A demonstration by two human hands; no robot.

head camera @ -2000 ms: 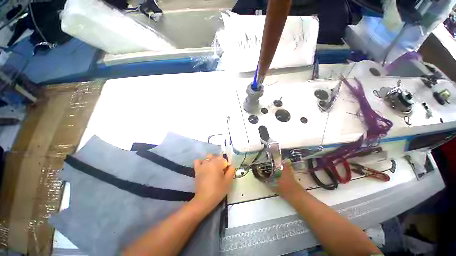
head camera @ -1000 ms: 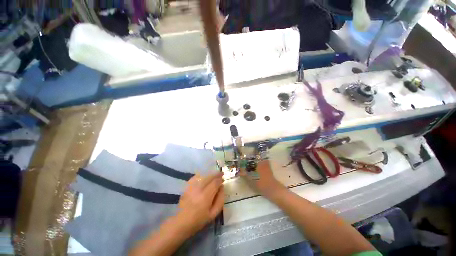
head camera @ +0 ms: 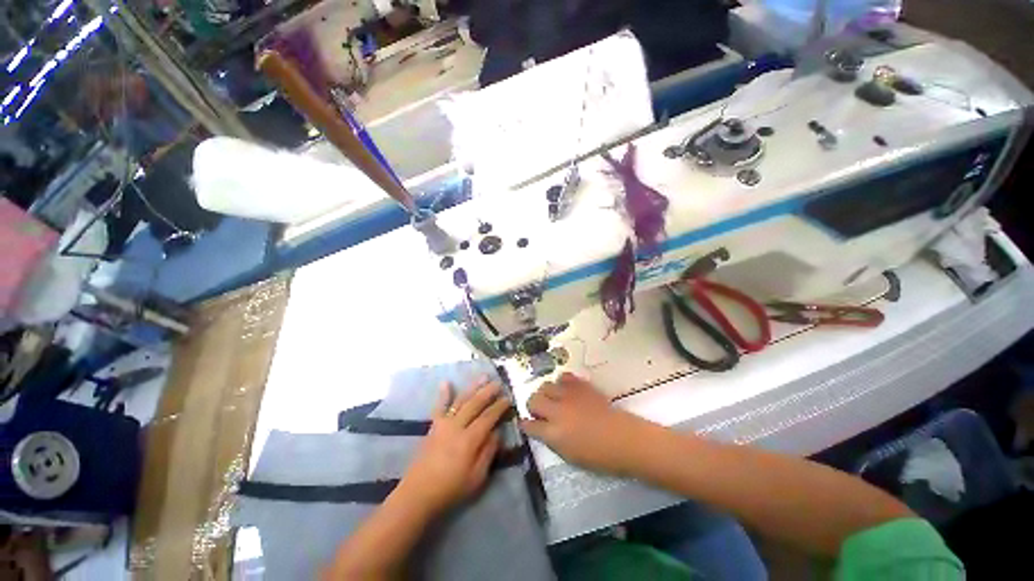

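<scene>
A grey garment panel (head camera: 340,456) with dark strips lies on the white table, its right edge beside the needle area. My left hand (head camera: 459,437) lies flat on the panel, fingers spread. My right hand (head camera: 567,422) is just right of it, fingers bent together at the panel's edge in front of the presser foot (head camera: 542,361); whether its fingertips pinch the cloth is hard to tell. The sewing machine head (head camera: 726,210) stands behind both hands.
Scissors (head camera: 735,316) with red and dark green loops and red-brown snips (head camera: 833,314) lie on the machine bed. A purple thread bundle (head camera: 642,204) hangs on the head. A wooden rod (head camera: 340,131) leans at its left end. A taped cardboard sheet (head camera: 210,420) is left of the table.
The view has turned and shifted. My right hand has come away from the needle area towards me, beside my left hand. My left hand now lies flatter on the panel.
</scene>
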